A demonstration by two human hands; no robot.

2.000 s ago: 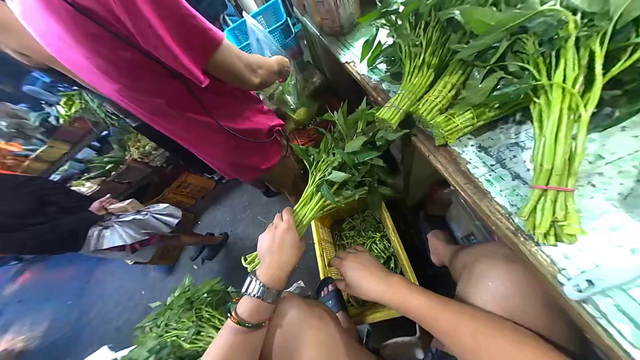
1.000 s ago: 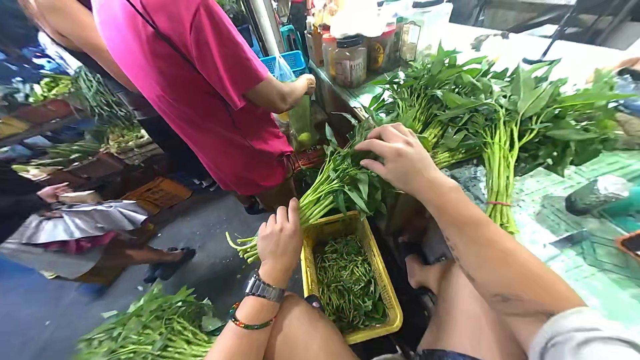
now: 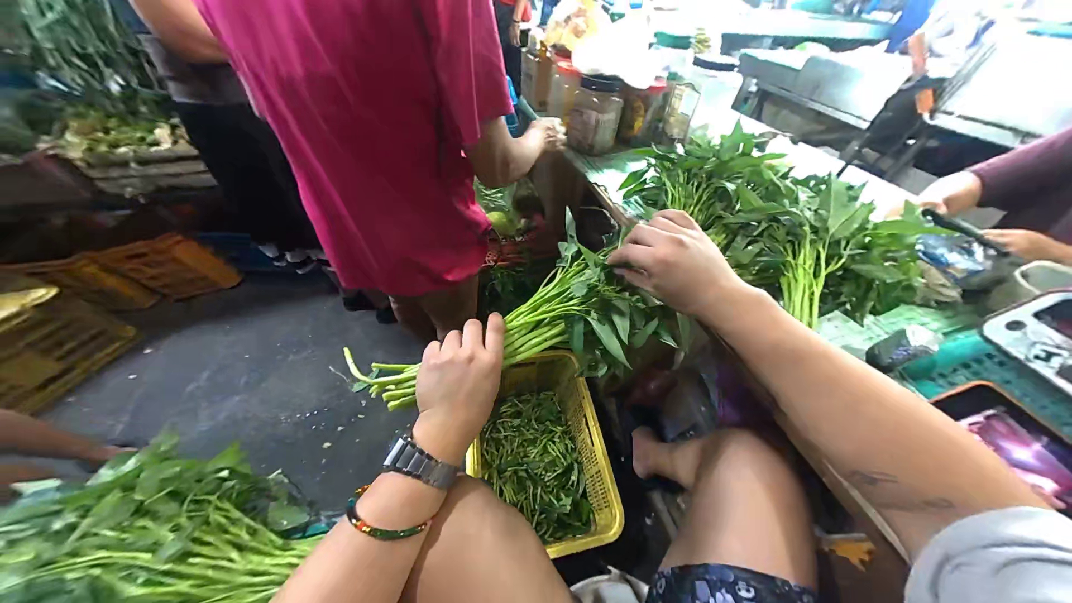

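Observation:
My left hand (image 3: 459, 373) is closed around the stems of a bunch of water spinach (image 3: 536, 322) held slantwise above a yellow plastic basket (image 3: 610, 477). The cut stem ends stick out to the left of it. At the bunch's leafy end my right hand (image 3: 674, 260) touches the leaves; its fingertips are partly hidden among them. Trimmed stems and leaves (image 3: 536, 456) lie in the basket. More leafy bunches (image 3: 804, 243) rest on the counter at the right, and a large heap of the greens (image 3: 151, 536) is at the lower left.
A person in a pink shirt (image 3: 377, 134) stands close ahead. Lidded jars (image 3: 595, 113) line the counter's back. Another person's hands (image 3: 955, 194) are at the right. A phone (image 3: 1005, 435) lies near the right edge. Orange crates (image 3: 159, 272) stand on the floor at left.
Two seconds ago my right hand was over the basket; it then rose to the bunch's leaves, where it remains. My left hand still holds the stems. The view has swung toward the counter.

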